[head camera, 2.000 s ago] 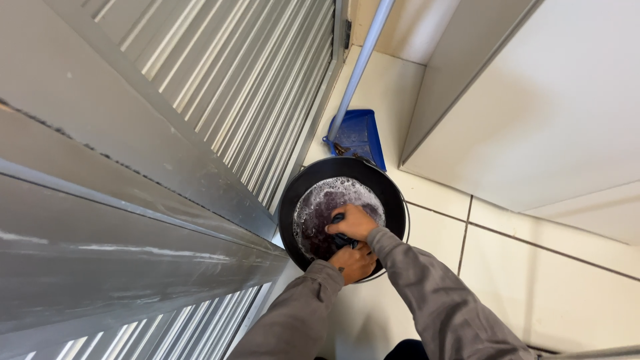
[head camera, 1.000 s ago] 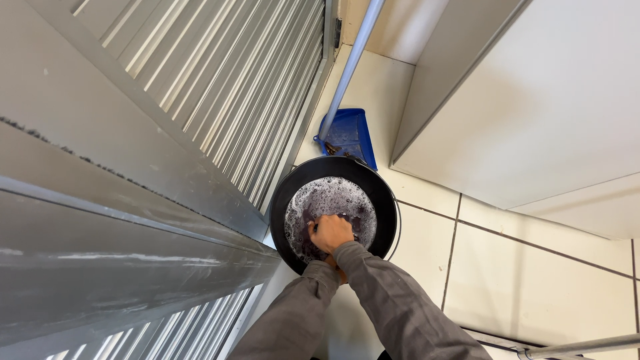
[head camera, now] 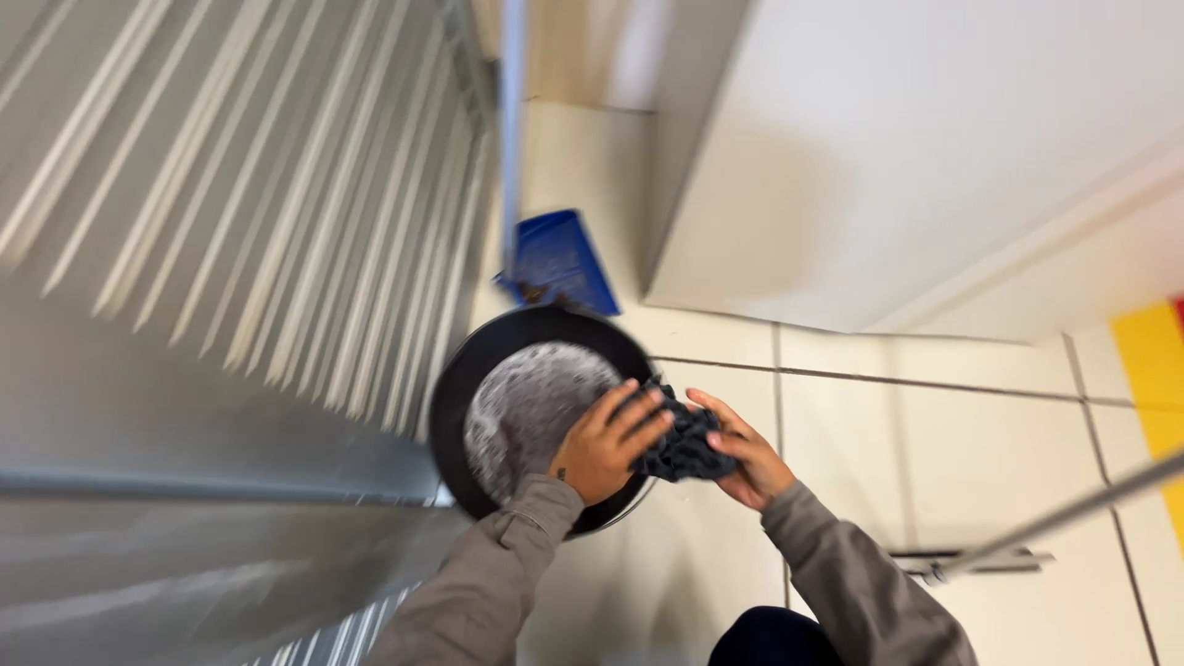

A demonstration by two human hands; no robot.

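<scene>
A crumpled dark grey cloth (head camera: 686, 435) is held between my two hands, over the right rim of a black bucket (head camera: 451, 407). My left hand (head camera: 606, 446) lies against the cloth's left side with its fingers spread, partly over the bucket. On the cloth's right side, my right hand (head camera: 747, 455) grips it with bent fingers, beyond the rim. Foamy, murky water (head camera: 536, 416) fills the inside of the bucket. Part of the bucket's wire handle shows below my left hand.
Behind the bucket lies a blue dustpan (head camera: 564, 254) with debris and a long pale handle (head camera: 511, 120). A ribbed metal shutter (head camera: 277, 185) stands at left, a white panel (head camera: 888, 166) at upper right. A squeegee with a metal pole (head camera: 1064, 523) rests on the tiled floor at right.
My hands were together in the bucket's foamy water; now they are up at its right rim, apart, with the dark cloth between them. The view has swung to the right.
</scene>
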